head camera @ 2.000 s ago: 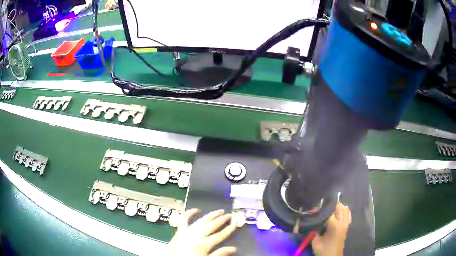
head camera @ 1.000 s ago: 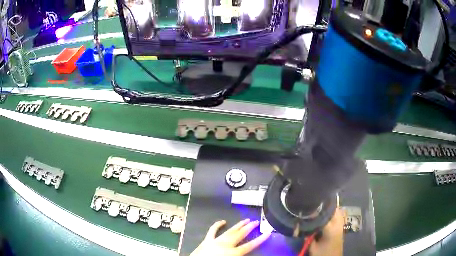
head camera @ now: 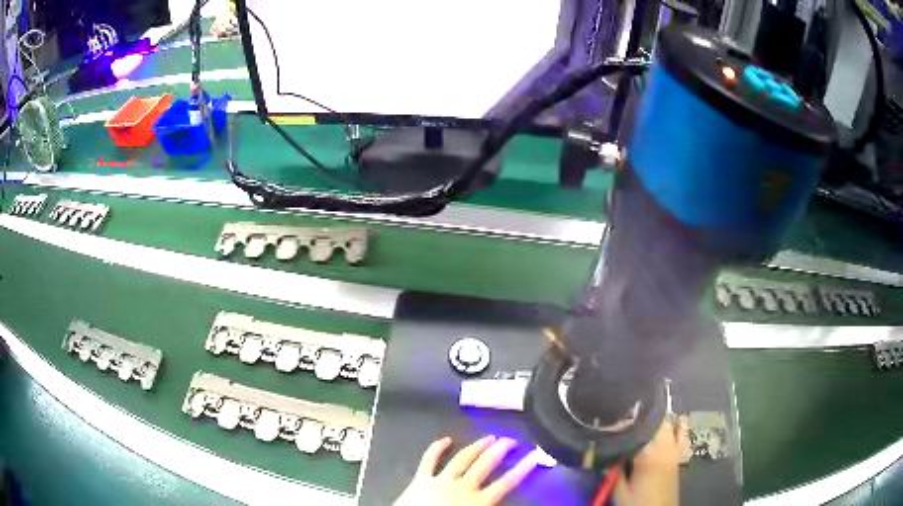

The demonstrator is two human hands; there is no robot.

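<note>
A silver-grey workpiece strip (head camera: 706,437) lies on the dark microscope base plate (head camera: 416,380). Its right end shows beyond my right hand; its middle is hidden by the ring light (head camera: 543,410) and my hand. My left hand (head camera: 463,481) lies flat at the bottom edge, fingers spread, its fingertips close to a pale bit at the ring's lower left. My right hand (head camera: 653,472), partly hidden, grips a red-handled brush (head camera: 607,486) under the ring; the bristle tip is hidden. A pale guide bar (head camera: 493,393) lies left of the ring.
The blue microscope head (head camera: 728,148) stands at the right. More strips (head camera: 292,351) lie on the green surface on both sides and behind. The monitor (head camera: 406,54) shows mostly white, with a black cable bundle (head camera: 347,201) before it. Red (head camera: 139,121) and blue (head camera: 188,128) bins stand far left.
The workpiece has moved right under the ring, and my left hand has followed rightward. Strips in the back lane have moved left. The monitor went from white to enlarged parts, then back to white.
</note>
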